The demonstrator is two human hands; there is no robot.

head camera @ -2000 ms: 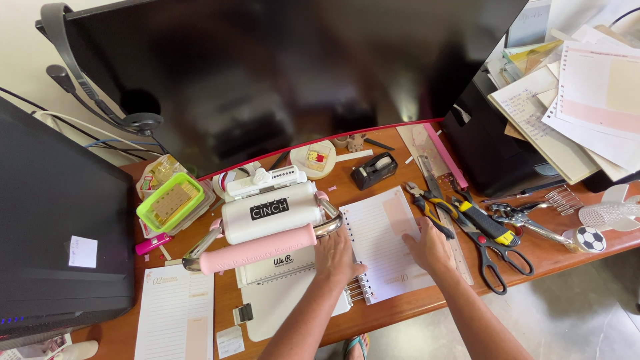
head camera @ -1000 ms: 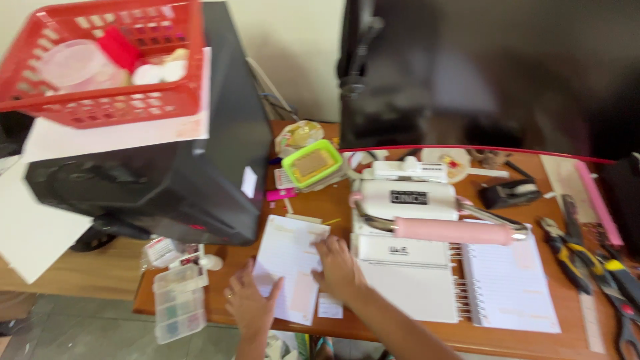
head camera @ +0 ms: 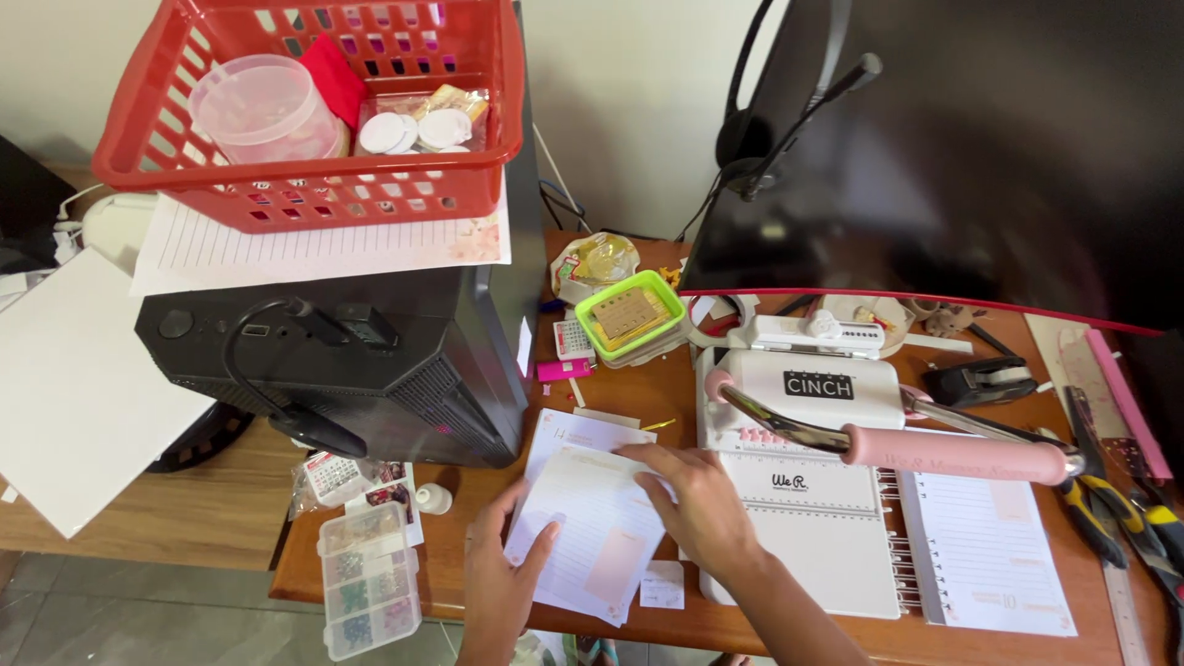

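My left hand (head camera: 504,555) and my right hand (head camera: 694,504) hold a small sheaf of lined planner pages (head camera: 592,527) between them, tilted over another printed sheet (head camera: 555,430) on the desk. The left thumb lies on the face of the pages and the right fingers are at their upper right edge. Right of my hands stands a white Cinch binding machine (head camera: 805,541) with a pink handle (head camera: 957,455). A wire spine (head camera: 905,555) lies along its right side, beside a stack of punched planner pages (head camera: 994,555).
A red basket (head camera: 324,190) sits on a black computer tower (head camera: 370,388). Near it are a clear bead box (head camera: 370,583), a small white bottle (head camera: 433,499) and a green tray (head camera: 632,314). A monitor (head camera: 962,166) stands behind; pliers (head camera: 1101,509) and a tape dispenser (head camera: 980,379) lie right.
My hands have left the punched pages right of the machine and moved to the sheets on its left. A second ago they lay on those sheets; now they hold pages tilted up. The view has swung left.
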